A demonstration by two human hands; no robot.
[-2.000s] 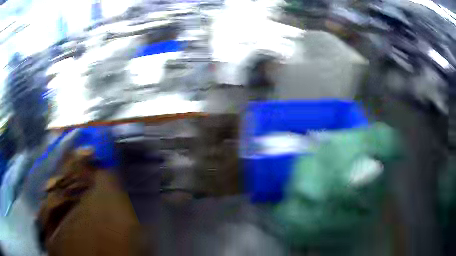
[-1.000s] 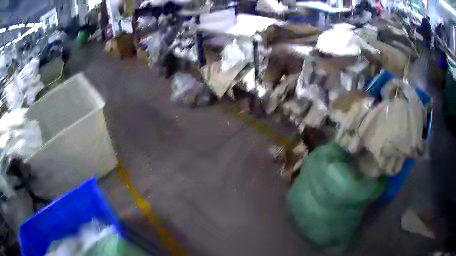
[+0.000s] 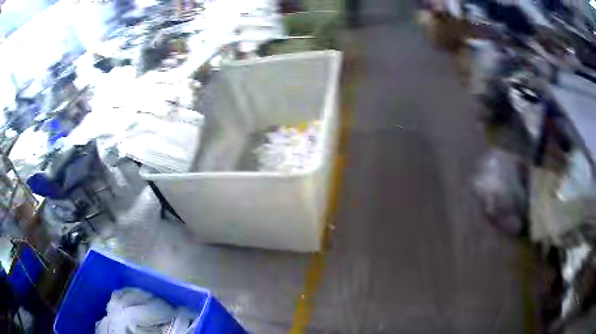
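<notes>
Neither of my hands is in the picture. Nearest in front of me, at the lower left, is a blue plastic crate (image 3: 225, 319) with white cloth pieces (image 3: 140, 314) heaped inside, cut off by the bottom edge. Beyond it stands a large white tub (image 3: 245, 212) on the floor, its top open. Small white and pale pieces (image 3: 287, 149) with a little yellow lie at its bottom. The picture is blurred.
A grey floor aisle (image 3: 405, 215) runs away from me, with a yellow line (image 3: 310, 287) beside the tub. White material (image 3: 160, 140) lies on a table left of the tub. A dark chair-like object (image 3: 82, 182) stands at the left. Cloth heaps (image 3: 555, 202) line the right side.
The view has swung left since one second ago. The white tub and blue crate now stand nearer the middle; the green sack and the cloth-filled blue crate on the right have left view.
</notes>
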